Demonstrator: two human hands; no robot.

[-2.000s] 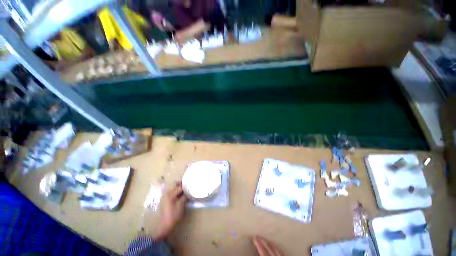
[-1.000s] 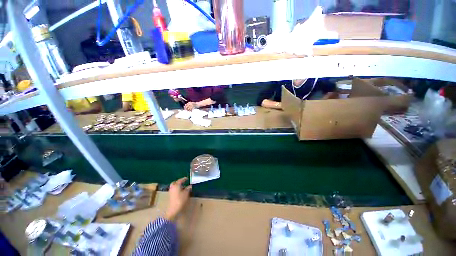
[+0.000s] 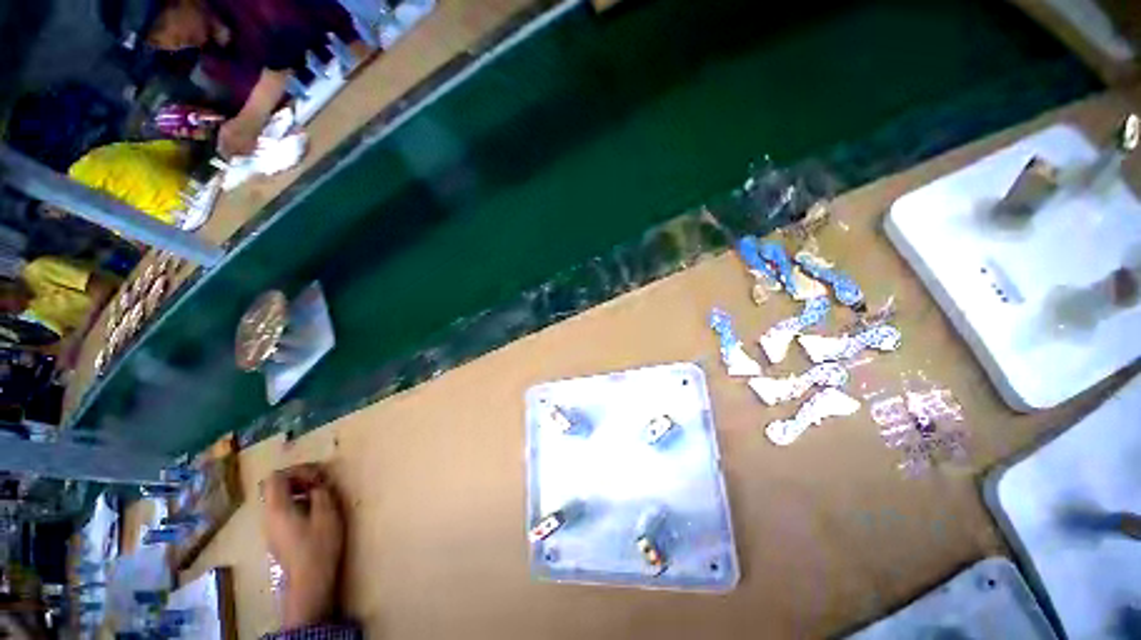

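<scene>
A square white plate [image 3: 609, 480] with upright posts lies on the brown bench in front of me. My left hand [image 3: 304, 524] is over the bench to its left, fingers curled; whether it holds something small cannot be told. An assembled unit with a coppery spoked disc [image 3: 262, 331] and a pale square plate stands on the green belt beyond my left hand, apart from it. Loose blue and white clips [image 3: 807, 335] lie right of the plate. My right hand is not in view.
Thick white plates with posts [image 3: 980, 283] lie at the right. A wooden block [image 3: 215, 495] and more posted plates are at the left. The green conveyor belt [image 3: 501, 188] runs behind the bench. Across it, a person in dark red [image 3: 282, 44] works, with yellow-clad people beside.
The view has tilted and turned right. My left hand has drawn back from the belt to the bench. The assembled unit stays on the belt, farther from my hand.
</scene>
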